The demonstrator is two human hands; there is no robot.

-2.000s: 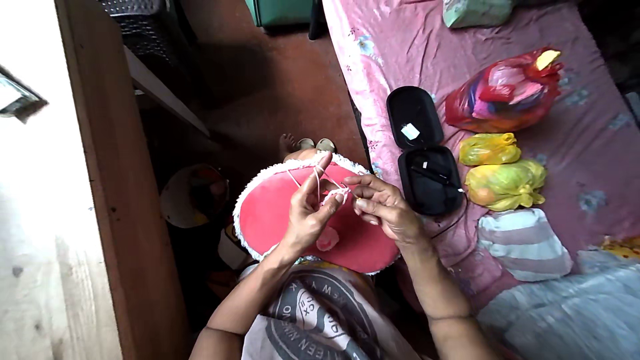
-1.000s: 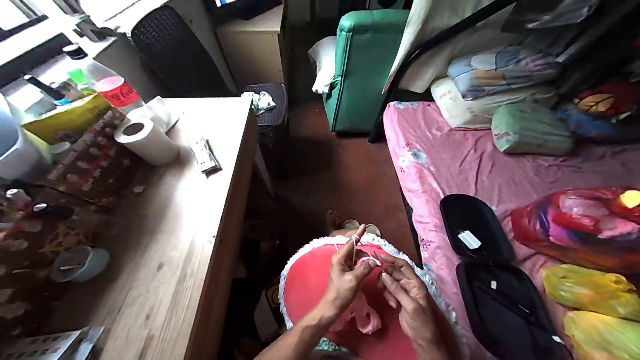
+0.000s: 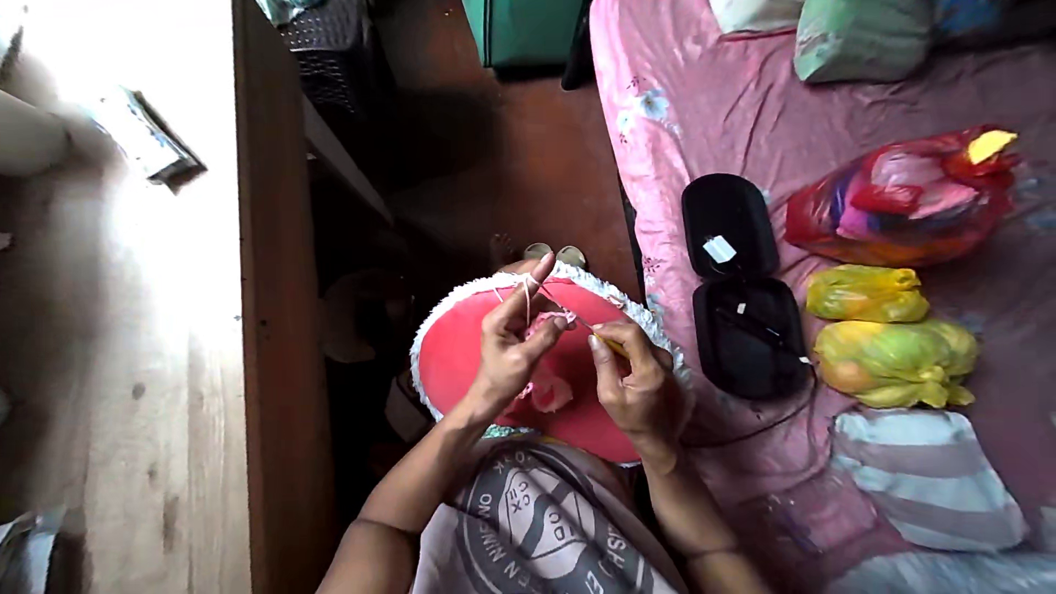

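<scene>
Over a red cushion with fluffy white edging [image 3: 462, 346] on my lap, my left hand [image 3: 516, 342] pinches a small piece of pink crochet work [image 3: 549, 320]. Pale yarn [image 3: 530, 289] wraps its raised index finger. A crochet hook with a yellow handle [image 3: 612, 345] is gripped in my right hand [image 3: 635, 375], its thin shaft pointing at the edge of the work. More pink yarn or crocheted material [image 3: 549, 392] lies on the cushion just below the hands.
A wooden table [image 3: 190, 371] stands at the left. On the bed [image 3: 685, 107] at the right are an open black case [image 3: 747, 338], a red plastic bag [image 3: 903, 202], yellow bags [image 3: 895, 359] and a striped cloth [image 3: 928, 478]. A green case [image 3: 528, 33] stands beyond on the floor.
The view has swung widely between frames. My right hand has drawn a little away from my left, and the hook's yellow handle now shows.
</scene>
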